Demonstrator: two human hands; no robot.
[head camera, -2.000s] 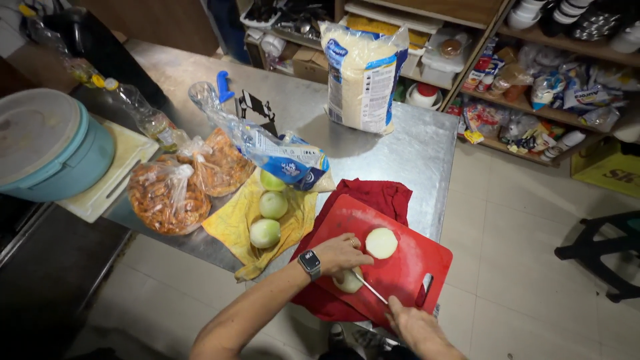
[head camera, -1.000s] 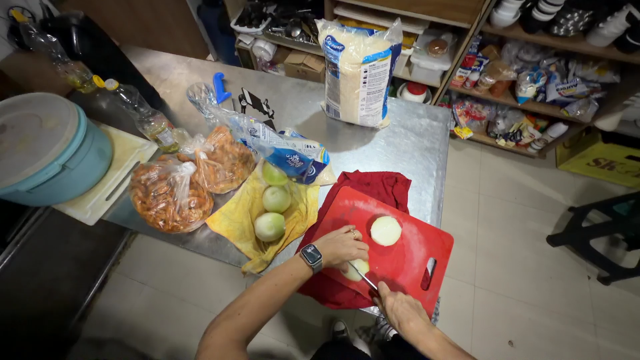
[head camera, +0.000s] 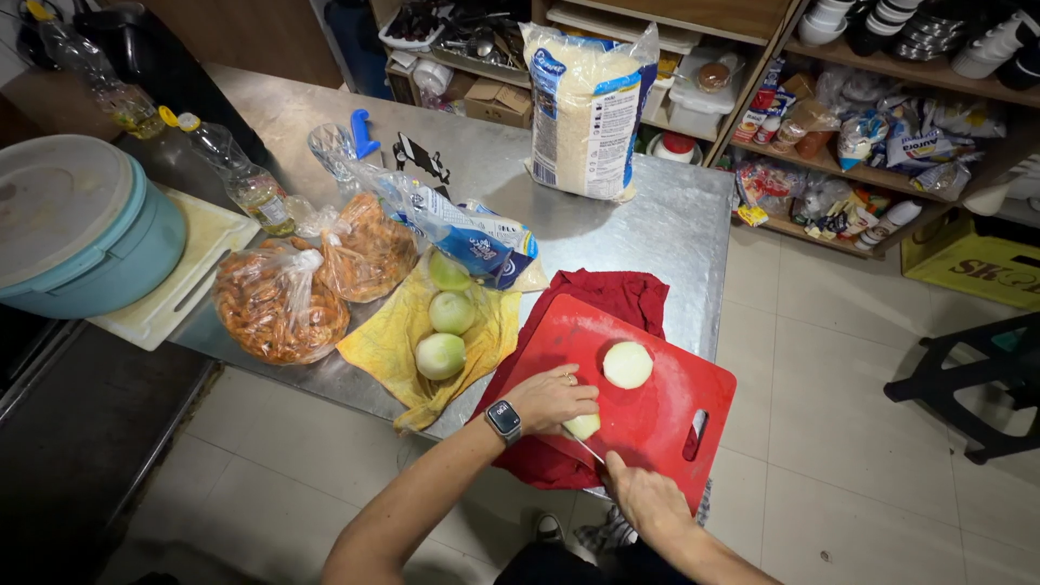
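Observation:
My left hand (head camera: 556, 400), with a watch on its wrist, presses a pale peeled onion piece (head camera: 582, 426) onto the red cutting board (head camera: 658, 406). My right hand (head camera: 646, 491) grips a knife (head camera: 591, 452) by its handle; the blade reaches the piece by my left fingers, its tip hidden. Another pale onion half (head camera: 628, 365) lies on the board beyond my hands. Under the board is a dark red cloth (head camera: 626, 296). Several whole greenish-white onions (head camera: 440, 356) rest on a yellow cloth (head camera: 382, 337) to the left.
Bags of orange-brown food (head camera: 280, 313), a partly used blue plastic package (head camera: 479, 244) and a large rice bag (head camera: 587, 114) stand on the metal table (head camera: 691, 219). At left are oil bottles (head camera: 244, 179) and a lidded blue tub (head camera: 106, 252). A dark stool (head camera: 967, 382) is at right.
The knife and my right hand have shifted slightly at the onion piece under my left hand. The other half stays on the board.

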